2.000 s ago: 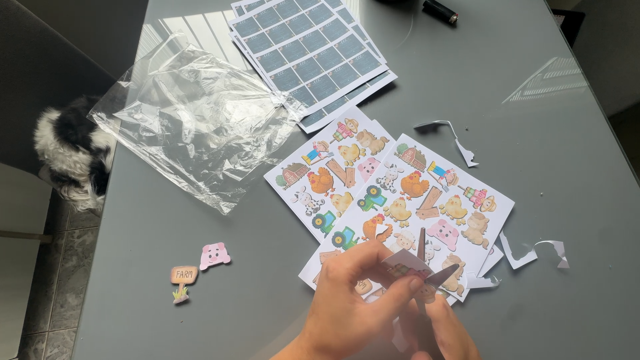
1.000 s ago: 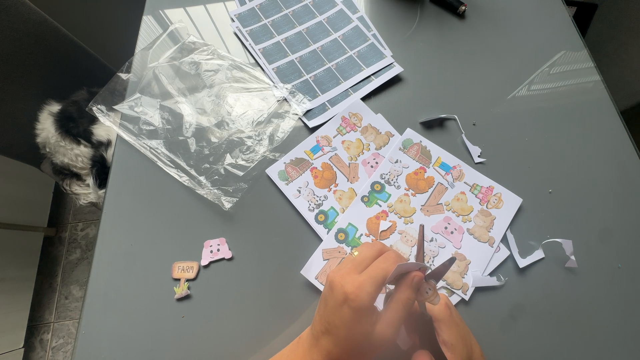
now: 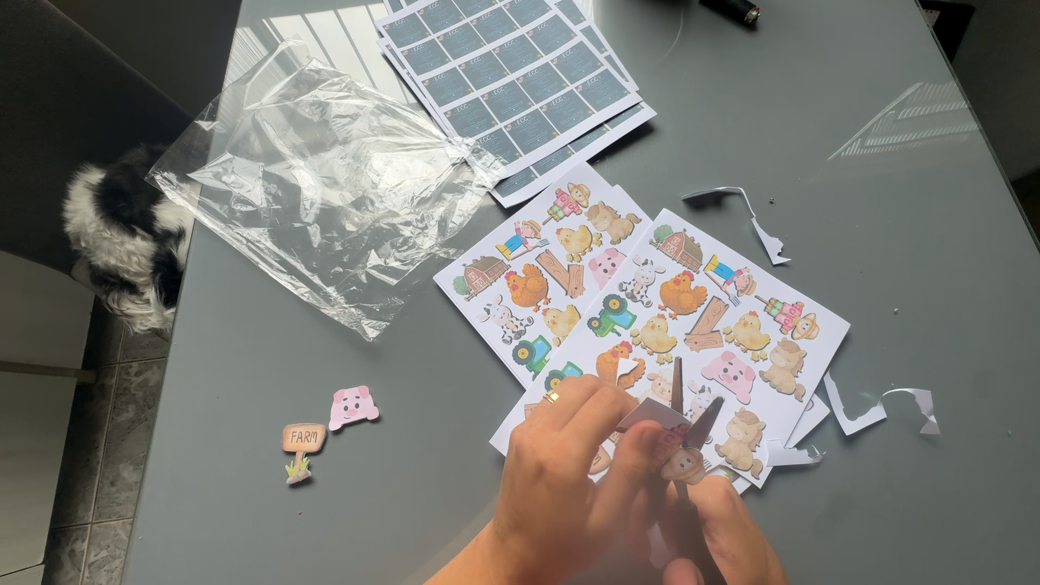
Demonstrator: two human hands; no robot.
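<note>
My left hand, with a gold ring, pinches a small paper cutout of a scarecrow wearing a straw hat. Scissors are in my right hand, their dark blades spread apart around the paper's edge; the handles are partly hidden by my fingers. Beneath both hands lie overlapping printed sheets of farm pictures: barns, hens, tractors, pigs, horses. To the left, a cut-out pink pig face rests near a cut-out wooden farm sign.
A crinkled clear plastic bag lies at the upper left beside stacked sheets of dark printed rectangles. White paper offcuts curl on the grey table. A black cylindrical object is at the top edge. A black-and-white furry animal is beyond the table's left edge.
The piece between my hands has turned, so the scarecrow's face now shows below the scissor blades. The two cutouts at left and the bag have stayed in place.
</note>
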